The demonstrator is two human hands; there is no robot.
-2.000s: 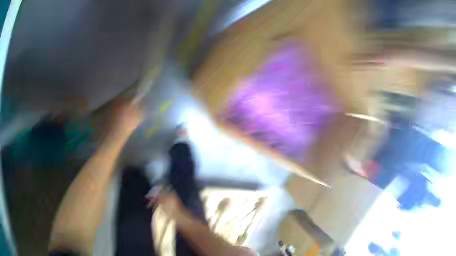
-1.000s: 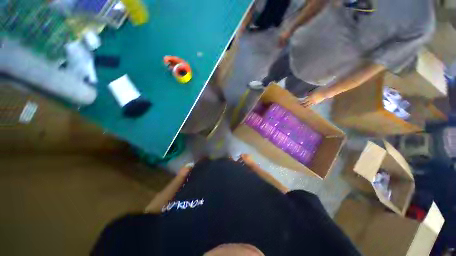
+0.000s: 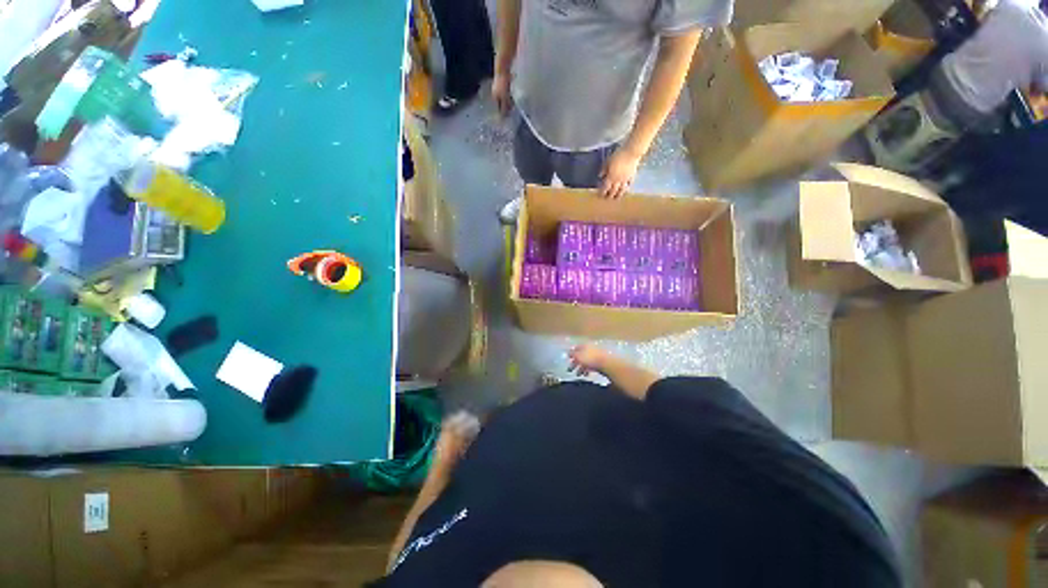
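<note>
An open brown carton (image 3: 626, 323) stands in front of me, with purple retail boxes (image 3: 629, 267) packed in rows inside and a gap at its right end. My right hand (image 3: 586, 360) is just below the carton's near side, fingers apart, holding nothing visible. My left hand (image 3: 460, 430) is lower left, near the table's corner; it is small and blurred, so its fingers and any hold cannot be made out. Another person's hand (image 3: 618, 172) rests on the carton's far edge.
A green table (image 3: 310, 172) at left bears an orange-yellow tape roll (image 3: 338, 273), a white card (image 3: 249, 371) and green boxes (image 3: 46, 333). Open cartons (image 3: 736, 138) with white parts stand at right. A person in grey (image 3: 580, 69) stands beyond the carton.
The view has turned, so the table now runs upright at left and the carton lies level ahead. The other person's hand stays at the carton's edge. My right hand has moved nearer the carton.
</note>
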